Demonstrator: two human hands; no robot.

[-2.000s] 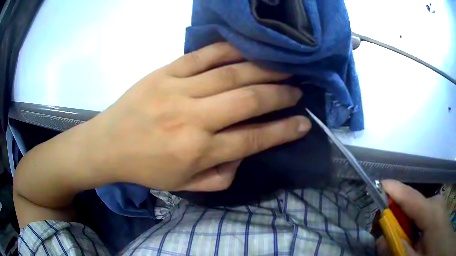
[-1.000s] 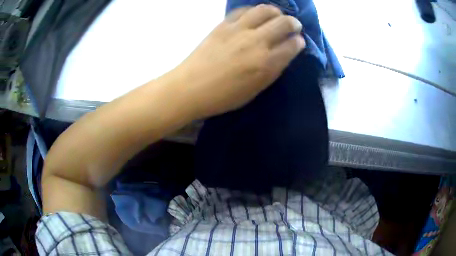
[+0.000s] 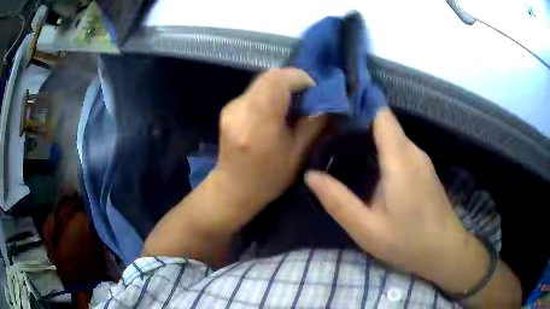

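The blue fabric part (image 3: pixel 327 96) is held up between my two hands at the table's front edge, with a dark strip showing along its fold. The navy-black panel (image 3: pixel 347 158) hangs below it, over my lap, and blends into the dark there. My left hand (image 3: pixel 259 130) grips the blue fabric from the left. My right hand (image 3: pixel 392 187) is at its right side, the fingers against the blue fabric and the thumb over the dark panel. Both hands are somewhat blurred.
The white table (image 3: pixel 410 30) has a grey front edge with a scale (image 3: pixel 205 47). A thin cord lies at its upper right. More blue fabric (image 3: pixel 96 157) hangs in dark folds at the left. Blurred shelves or frames stand at the far left.
The fabric has come off the tabletop toward my lap. The scissors, seen in my right hand two seconds ago, no longer show. My right hand has come in and holds the fabric with my left.
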